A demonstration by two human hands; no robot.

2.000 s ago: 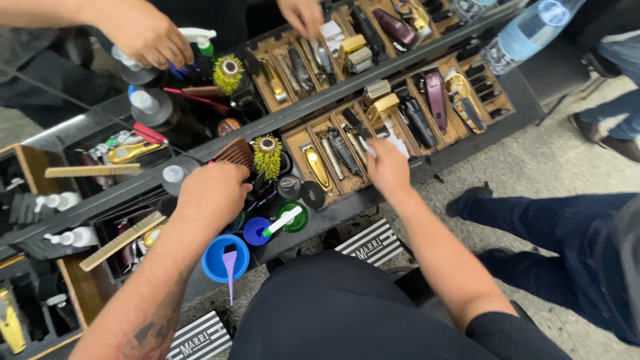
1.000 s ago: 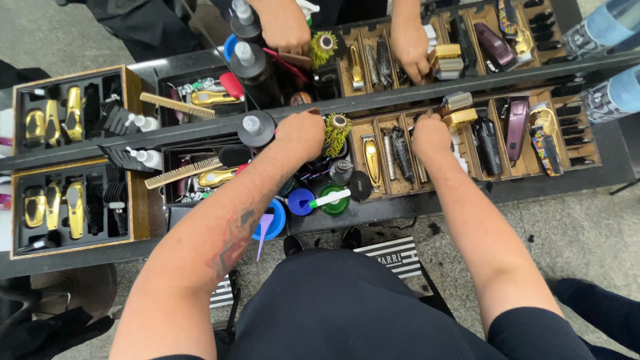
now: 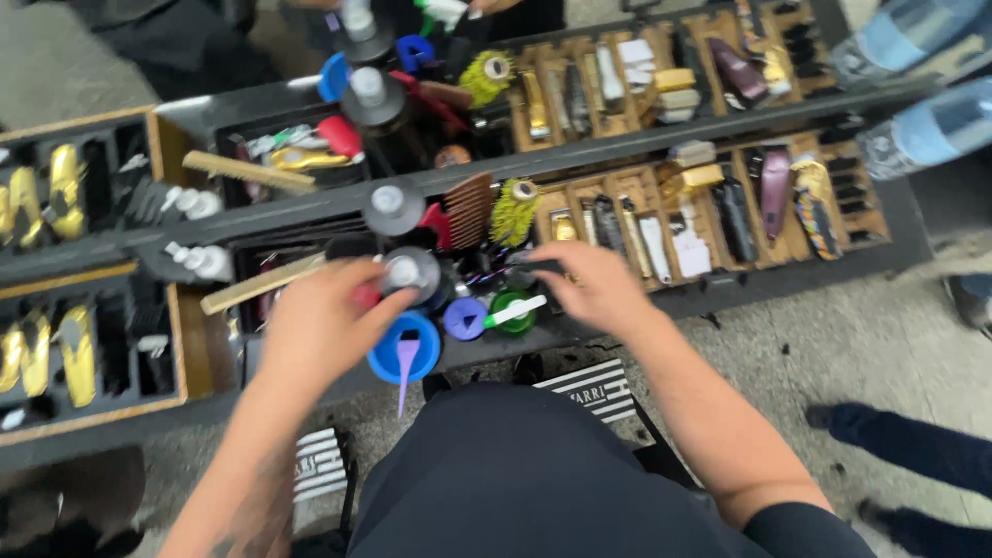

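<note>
My left hand [image 3: 322,318] hovers, thumb and fingers apart, beside a bottle with a grey top [image 3: 411,273] and over one end of a pale comb [image 3: 260,285]. My right hand [image 3: 601,291] has its fingertips near small dark items left of the wooden tray [image 3: 655,283]; blur hides whether they hold anything. Between the hands are a yellow-green round brush [image 3: 514,213], a brown wide-tooth comb [image 3: 468,211], a blue bowl [image 3: 378,358] with a purple tint brush [image 3: 406,360], a blue-purple round container [image 3: 465,318] and a green container [image 3: 513,322] with a white-and-green tool across it.
The tray holds a purple clipper [image 3: 775,192], a black clipper [image 3: 735,219] and several trimmers. Gold clippers [image 3: 77,356] lie in a case at left. A mirror [image 3: 310,116] behind the counter reflects the tools. A water bottle [image 3: 930,128] stands right; a person's legs [image 3: 914,453] show beyond.
My right hand has moved left, out of the wooden tray. My left hand has moved left from the round brush. The brown comb, in my left hand two seconds ago, now stands beside that brush.
</note>
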